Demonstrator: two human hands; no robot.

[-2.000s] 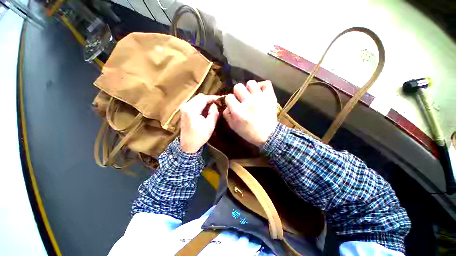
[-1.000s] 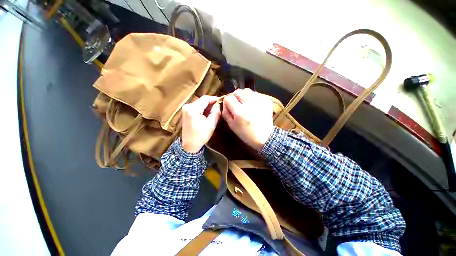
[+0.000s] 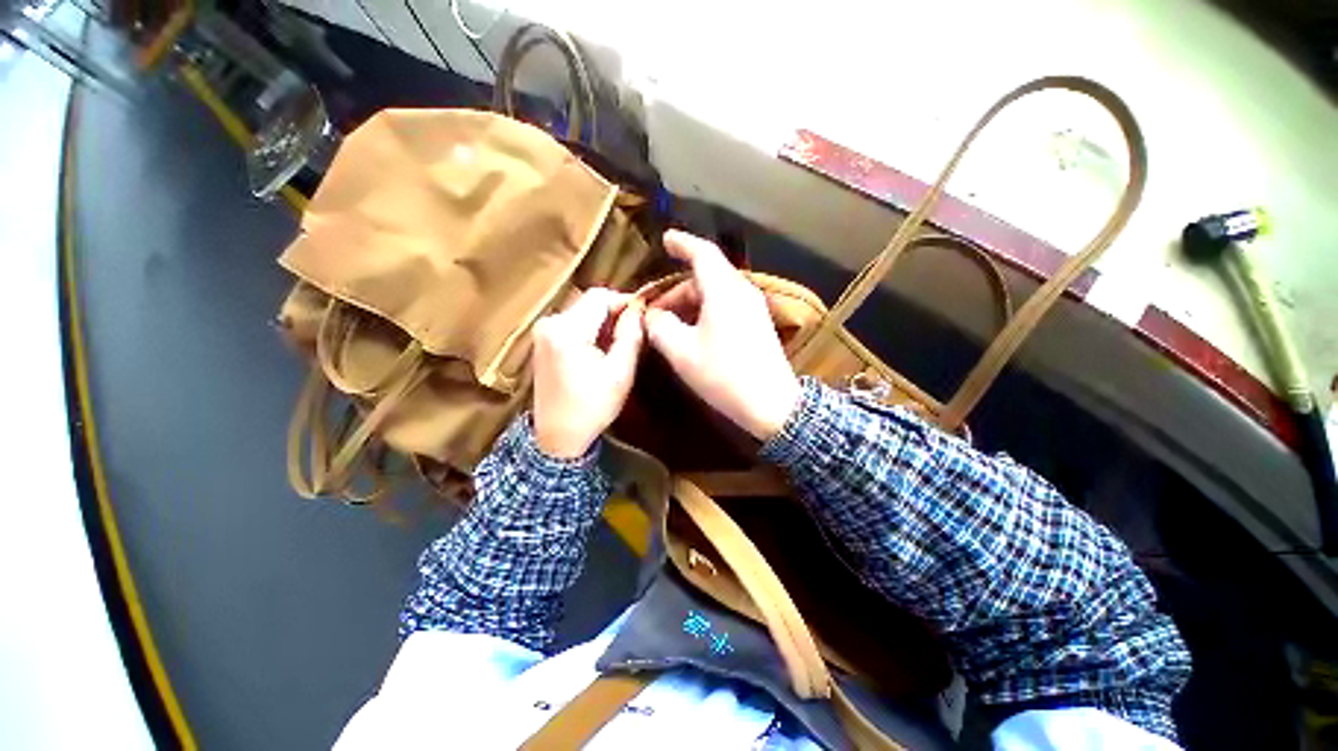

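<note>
A tan tote bag lies open on my lap, its inside dark brown. One long handle loops up at the right over the bench edge. The other handle falls over the near side. My left hand pinches the bag's top edge at its far left end between thumb and fingers. My right hand is beside it, thumb at the same edge, index finger raised. The exact contact of its fingertips is partly hidden.
A slumped heap of tan bags stands left of my hands. A pale workbench runs along the far side, with dark-red strips on its edge and a hammer at the right. Dark grey floor with yellow lines lies at the left.
My right index finger has lifted and straightened away from the edge, showing more of the rim. My left hand has stayed almost in place. The bag has barely moved.
</note>
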